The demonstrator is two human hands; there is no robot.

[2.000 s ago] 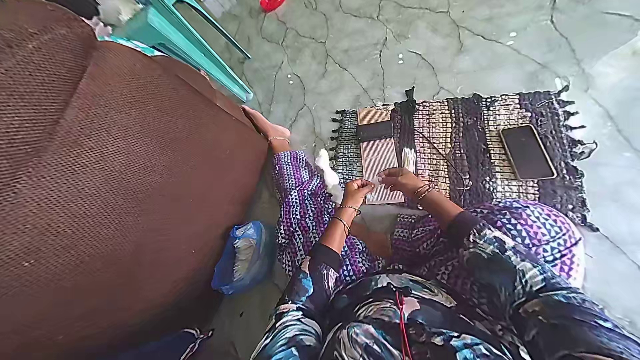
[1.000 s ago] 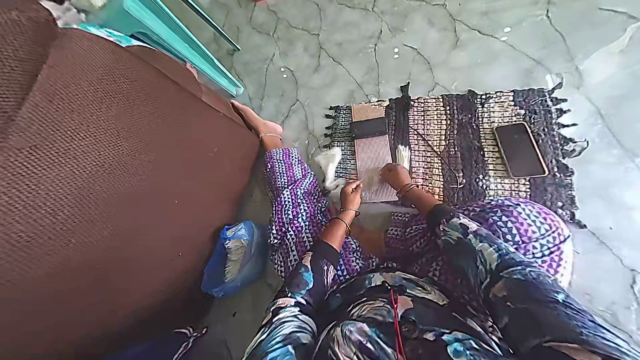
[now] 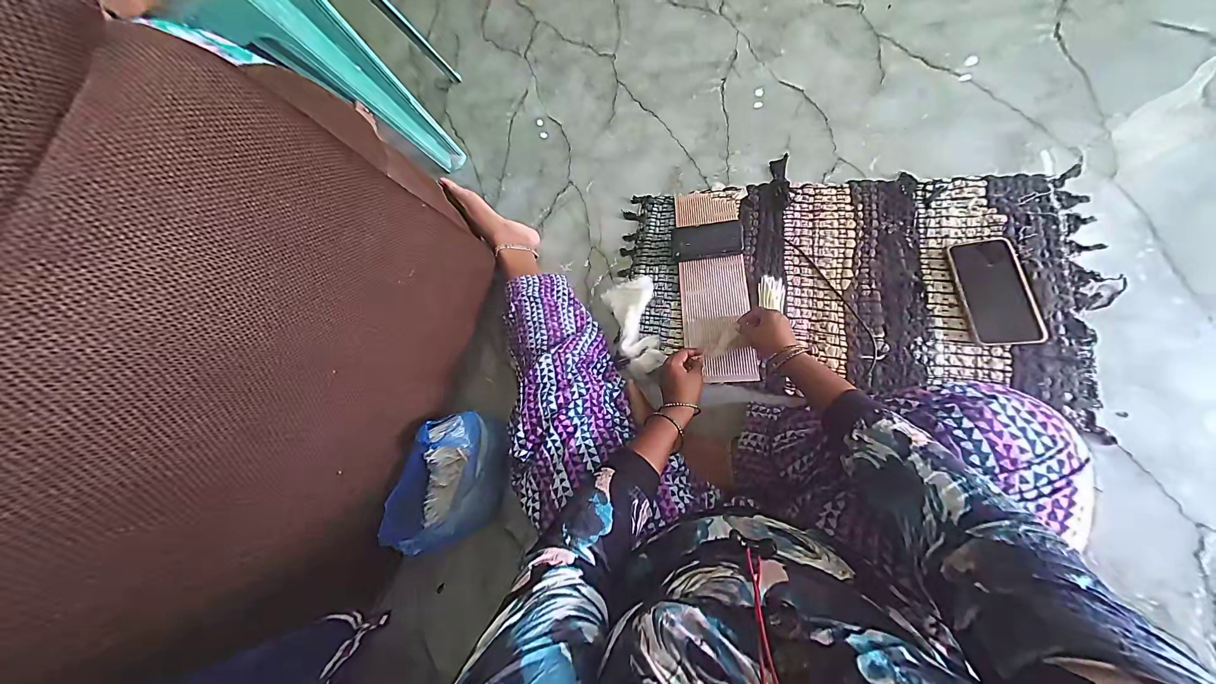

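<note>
A thin wisp of white cotton fibre [image 3: 724,339] stretches between my hands, over the near part of a ridged board [image 3: 712,288] with a dark band. My left hand [image 3: 682,373] pinches its lower left end beside the board's edge. Up and to the right, my right hand [image 3: 766,332] grips the other end. Just beyond the right hand lies a bundle of thin white sticks or wicks [image 3: 771,293]. A loose clump of white cotton [image 3: 631,309] rests left of the board. The fingertips are small and partly hidden.
Board and bundle lie on a striped woven rag mat [image 3: 883,275], with a smartphone [image 3: 996,291] at its right. A blue plastic bag [image 3: 442,484] holding white material stands left of my legs. Brown woven-covered furniture [image 3: 237,313] fills the left, a teal plastic chair [image 3: 361,76] behind it.
My hands were close together two seconds ago and are now farther apart, with the wisp drawn out between them. The right hand has moved up the board.
</note>
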